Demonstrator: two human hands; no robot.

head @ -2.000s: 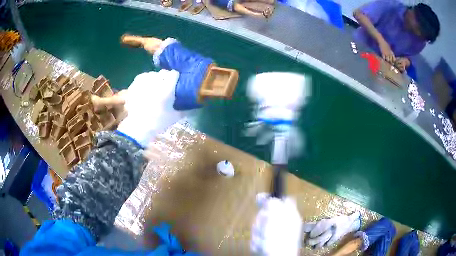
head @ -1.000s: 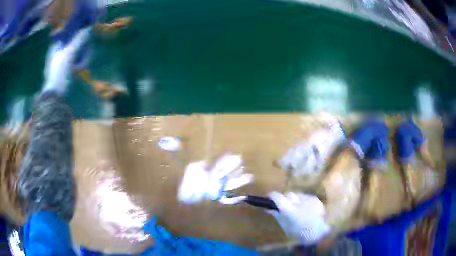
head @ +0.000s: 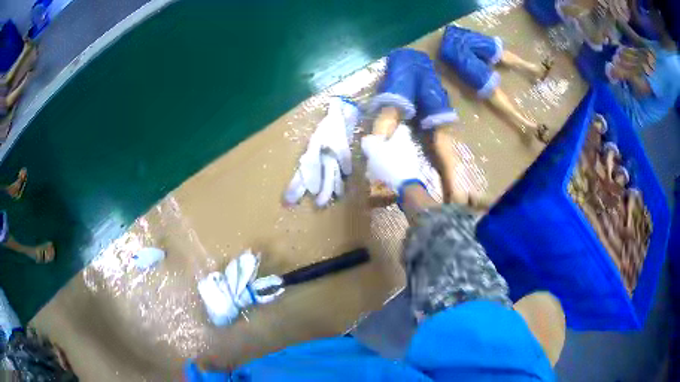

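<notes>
My right hand [head: 393, 158], in a white glove with a blue cuff, is closed around a leg of a figurine lower body [head: 411, 80] with blue shorts, lying on the tan bench. The hammer [head: 328, 267], its head wrapped in white cloth, lies on the bench with its black handle pointing right. A spare white glove [head: 325, 155] lies left of my right hand. A white glue bottle [head: 148, 258] lies further left. My left hand [head: 7, 319] shows only as a bit of white glove at the left edge, mostly cut off; its fingers are hidden.
Another leg assembly [head: 468, 58] lies further right on the bench. A large blue crate [head: 548, 224] of leg pieces stands at the right. The green conveyor belt [head: 186, 97] runs behind the bench, with feet of a leg piece at its left. Another person is at the upper right.
My right hand has let go of the hammer, which now lies on the bench, and has taken hold of a leg. The view has swung right, leaving my left hand at the edge.
</notes>
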